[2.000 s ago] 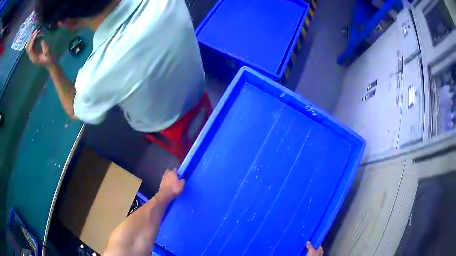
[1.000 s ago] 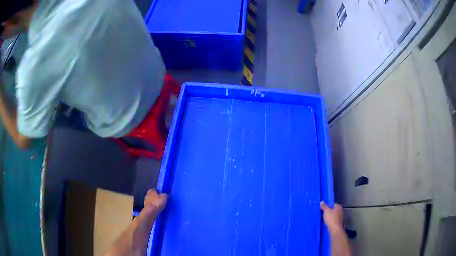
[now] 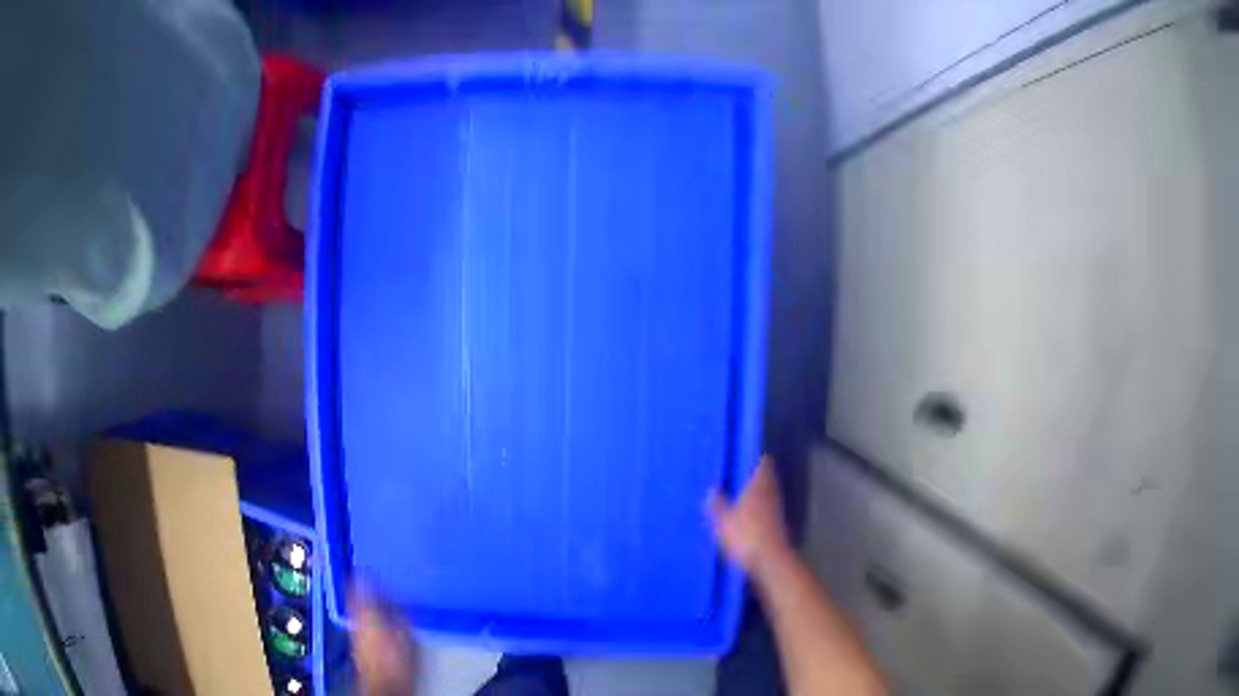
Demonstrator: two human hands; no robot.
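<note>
An empty blue tote (image 3: pixel 544 340) fills the middle of the view, its bare inside facing up. My left hand (image 3: pixel 383 646), blurred, is at the tote's near left corner, with its fingers at the rim. My right hand (image 3: pixel 750 524) grips the right rim near the close end, with fingers over the inner side. What lies under the tote is hidden.
A seated person (image 3: pixel 122 150) is at upper left on a red stool (image 3: pixel 265 204). At lower left, a filled blue tote (image 3: pixel 315 598) holds round units partly under cardboard (image 3: pixel 190 571), beside a green bench edge (image 3: pixel 34 612). Pale cabinets (image 3: pixel 1019 299) line the right.
The held tote now shows whole, its near edge in view, further up and left in the picture. The view has turned more downward. My left hand has moved from the left rim to the near left corner.
</note>
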